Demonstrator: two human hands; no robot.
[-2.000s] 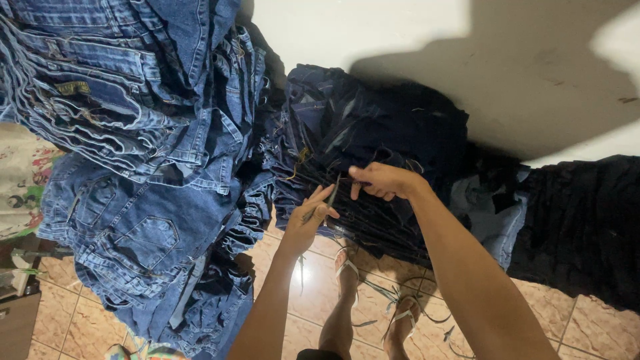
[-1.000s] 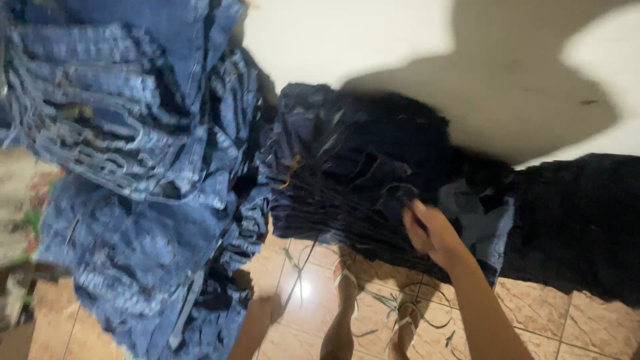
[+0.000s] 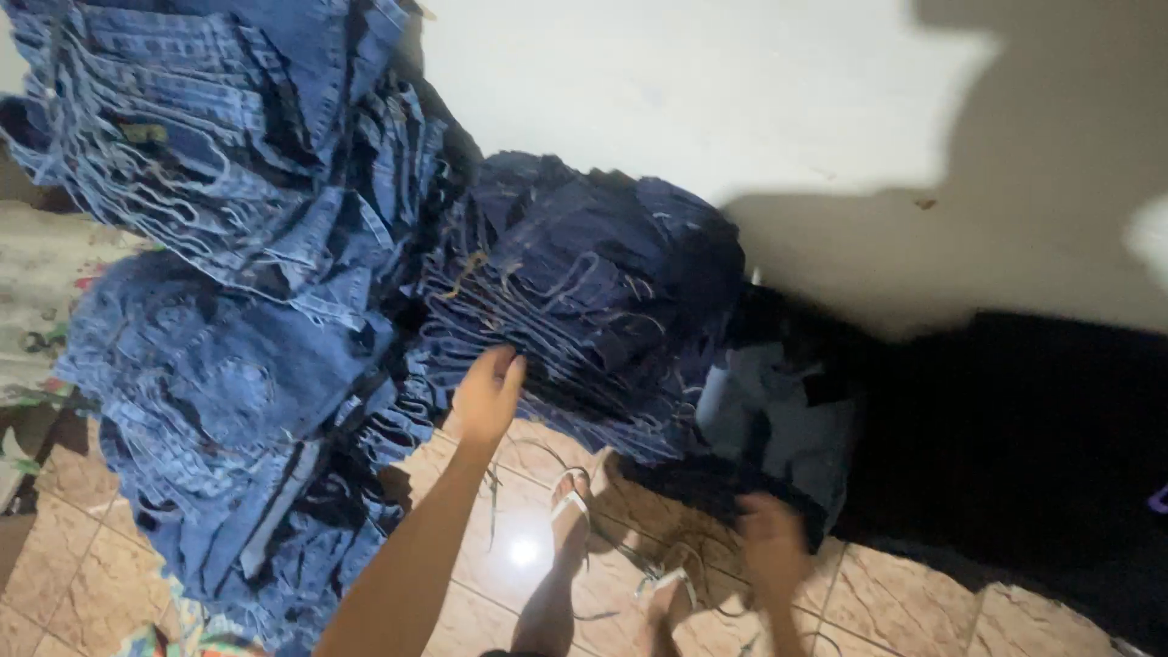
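A pile of dark navy denim garments [image 3: 584, 301] lies in the middle, its folded edges turned toward me. My left hand [image 3: 488, 394] is at the near left edge of this pile, thumb and fingers close to the folds; whether it grips cloth cannot be told. Low on the right, my right hand [image 3: 774, 534] is blurred, near the bottom edge of a grey-blue denim piece [image 3: 789, 420]. Its fingers cannot be made out, nor whether they hold anything.
Tall heaps of lighter blue jeans [image 3: 219, 383] stand at the left. Black fabric [image 3: 995, 438] spreads along the right beside a white wall [image 3: 684, 91]. Below are floor tiles [image 3: 912, 593], my sandalled feet [image 3: 570, 506] and loose dark cords or strips [image 3: 639, 552].
Two seconds ago both hands were close together over the navy pile. My left hand has come back into view at the pile's near edge; my right hand has moved off the pile, down and right.
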